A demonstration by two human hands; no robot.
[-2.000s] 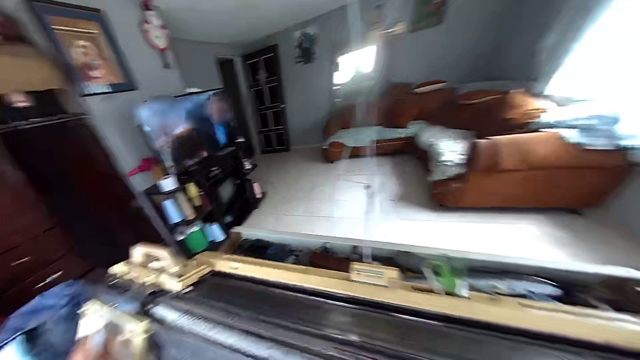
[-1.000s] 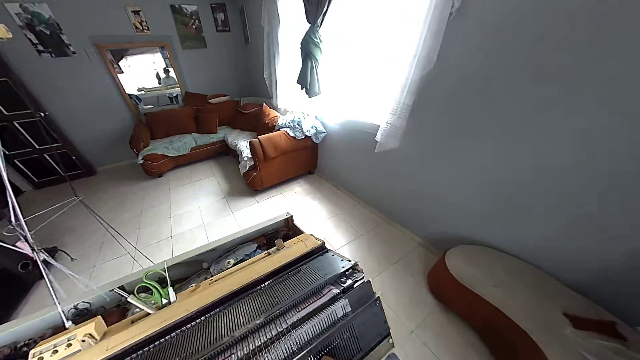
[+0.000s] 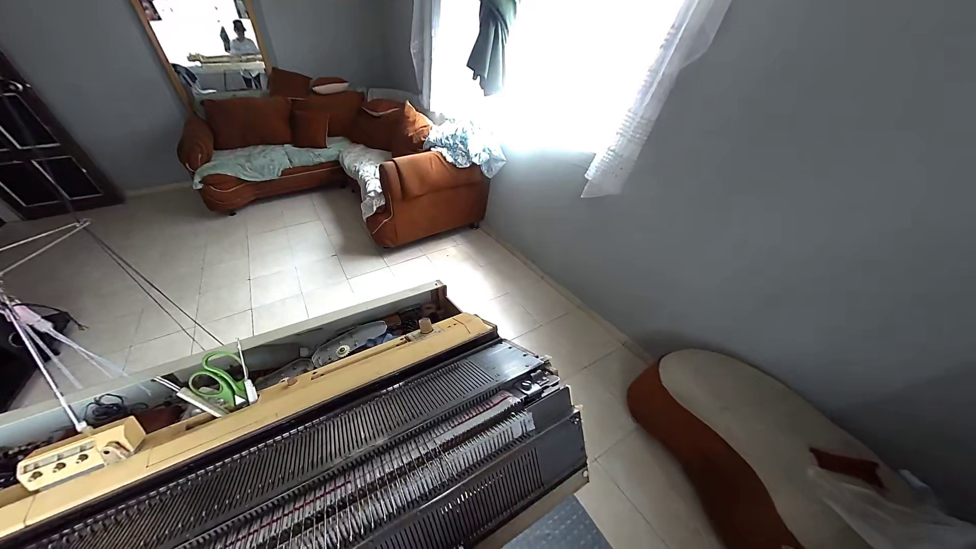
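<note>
Neither my left hand nor my right hand shows in the head view. A double-bed knitting machine [image 3: 358, 450] runs diagonally across the lower part, with rows of needles and light knitting between its two beds. Along its far side lies a cream rail [image 3: 305, 396]. On the rail at the left sits a cream row counter [image 3: 80, 455]. Behind the rail, green-handled scissors [image 3: 221, 381] rest in a long trough [image 3: 343, 313] among metal parts and cords. White yarns [image 3: 46, 366] rise from the left part of the machine.
A brown corner sofa [image 3: 427, 194] with cloths stands against the far walls. To the right is a curved brown and beige seat [image 3: 724, 412] bearing a plastic bag [image 3: 884, 503]. A dark door [image 3: 53, 160] is at the far left; a bright window [image 3: 557, 69] has white curtains.
The view has swung far to the right since the oldest frame, then slightly left and down. A blurred hand at the lower left of the oldest frame is out of view now.
</note>
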